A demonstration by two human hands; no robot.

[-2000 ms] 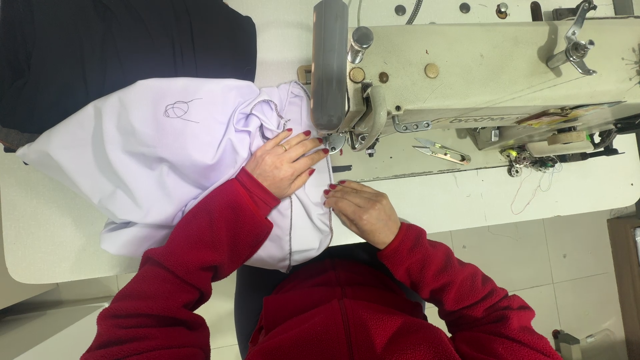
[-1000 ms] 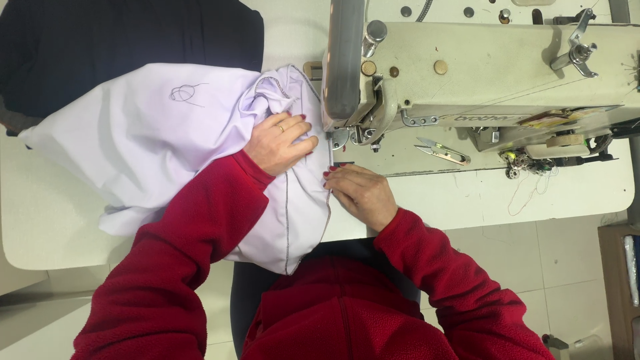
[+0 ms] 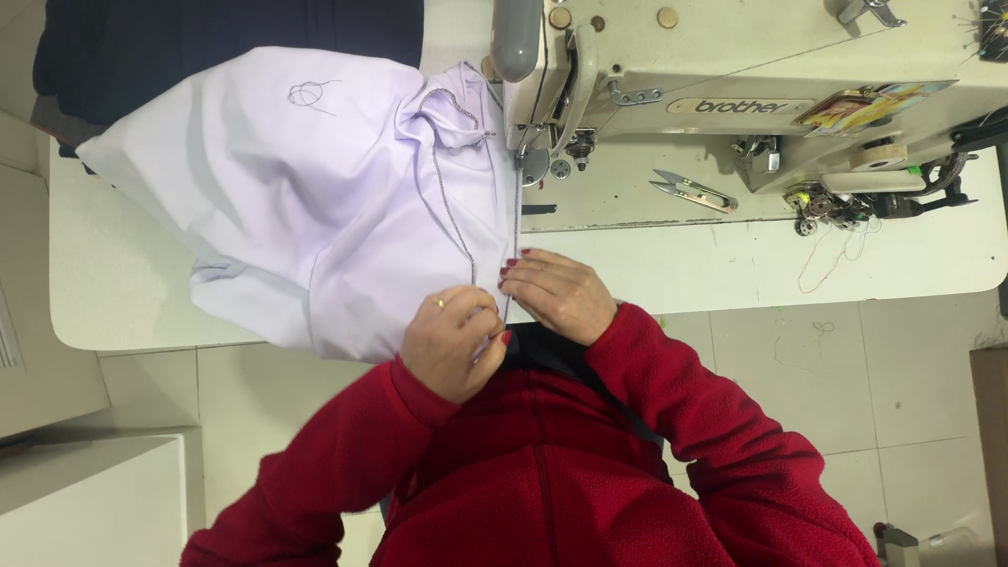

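White fabric (image 3: 260,173) with dark overlocked edges lies across the left of the table, its right edge running under the needle area of a Brother sewing machine (image 3: 709,63). My left hand (image 3: 455,339) pinches the fabric near the table's front edge, fingers curled. Close to its right, my right hand (image 3: 557,295) holds the fabric's right edge between fingertips, below the presser foot (image 3: 520,153). A loose tangle of dark thread (image 3: 309,94) rests on the fabric.
Dark folded fabric (image 3: 228,39) lies behind the white piece. Thread snips (image 3: 693,191) rest on the machine bed. Bobbins (image 3: 819,209) with loose threads sit farther right. The white table's front edge (image 3: 756,303) runs beyond my right hand.
My left hand has moved from beside the presser foot toward my body, down to the fabric's near part. My right hand stays at the fabric's right edge. The view has shifted.
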